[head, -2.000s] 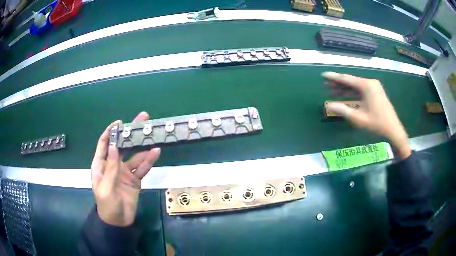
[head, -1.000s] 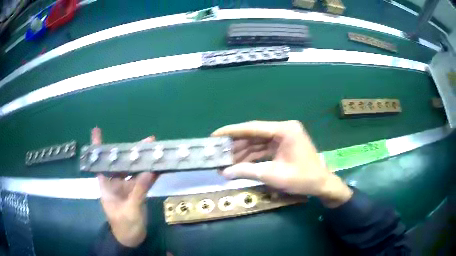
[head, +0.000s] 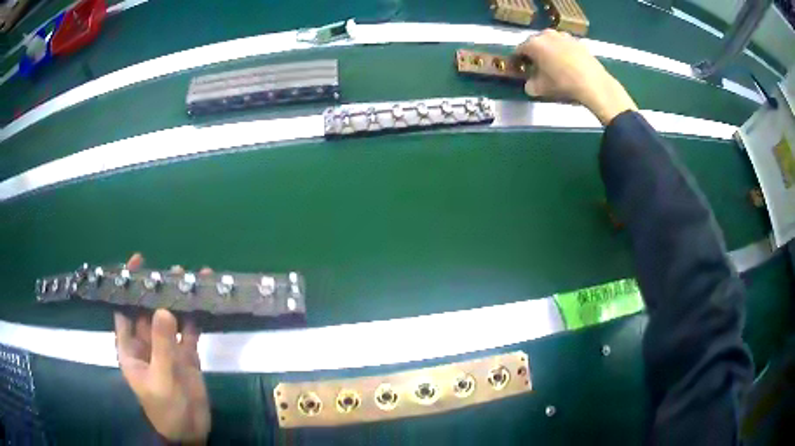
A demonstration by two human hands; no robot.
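Observation:
My left hand (head: 166, 366) holds a grey carrier plate (head: 214, 298) from below near its middle, at the lower left. The plate shows several small shiny round parts in a row. My right hand (head: 558, 68) reaches to the far side and grips the right end of a bronze plate (head: 482, 63) with ring sockets; its fingers hide that end. Another bronze plate (head: 366, 402) with ringed sockets lies on the near bench edge.
A dark open plate (head: 410, 118) lies on the far white strip (head: 235, 126). A ribbed grey block (head: 261, 85) is beyond it. Green label (head: 601, 303) is partly behind my right sleeve. Red bin (head: 80, 24) is far left; stacked bronze bars (head: 568, 16) are at the far edge.
My right hand has left the grey plate, moved far forward and taken hold of a bronze plate. My left hand and the grey plate moved left. The ribbed grey block and far bronze plate shifted left.

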